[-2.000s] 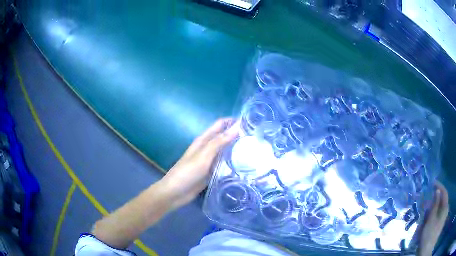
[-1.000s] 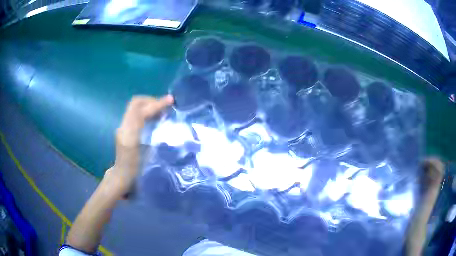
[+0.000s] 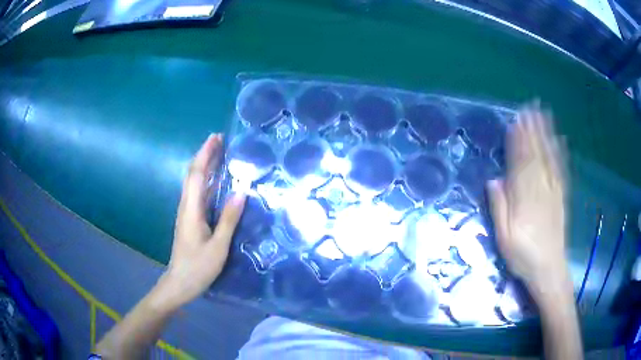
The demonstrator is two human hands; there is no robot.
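Note:
A large clear plastic tray (image 3: pixel 339 130) lies before me, with rows of dark round parts (image 3: pixel 372 166) in its pockets. Strong glare hides some pockets in the middle and lower right. My left hand (image 3: pixel 200 228) holds the tray's left edge, with the thumb over the edge and the fingers along the side. My right hand (image 3: pixel 531 193) is at the tray's right edge, blurred, fingers extended; whether it grips the tray or only rests against it cannot be told. Whether a second tray covers the parts cannot be told.
The tray is over a green shiny mat (image 3: pixel 126 133). A flat glossy panel (image 3: pixel 151 13) lies at the upper left. Two thin blue sticks (image 3: pixel 610 260) lie at the right. The bench edge curves along the lower left, above a grey floor with yellow lines.
The tray looked see-through two seconds ago and now shows dark round parts. It has come lower and flatter than one second ago. My right hand has moved up along its right edge.

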